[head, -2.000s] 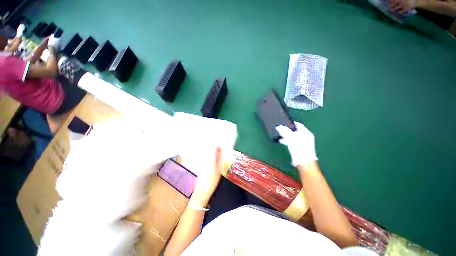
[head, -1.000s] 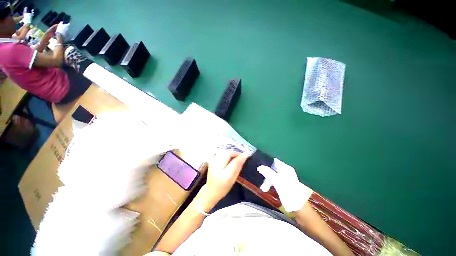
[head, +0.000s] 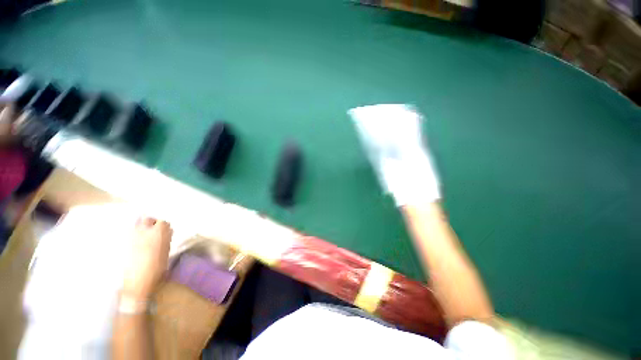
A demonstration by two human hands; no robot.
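Observation:
My gloved right hand (head: 411, 176) is over the green surface (head: 323, 77), right of centre, with a whitish bubble bag (head: 385, 125) at its fingers. Blur merges glove and bag; I cannot tell if one bag or two lie there, or what is inside. My bare left hand (head: 149, 246) is at the white stack of bubble bags (head: 77, 274); I cannot tell if its fingers hold a bag. Two black units stand on the green, one nearer (head: 287, 174) and one further left (head: 214, 150).
Several more black units (head: 130, 126) stand in a row at far left, near another person's hand (head: 8, 119). A smartphone (head: 204, 278) lies on the cardboard (head: 169, 323). The wrapped rail (head: 330, 264) runs along the near edge. Boxes show at top right.
The view has shifted. My right hand has moved from the near edge out over the green; the black unit it held is no longer visible. My left hand has moved left to the bag stack.

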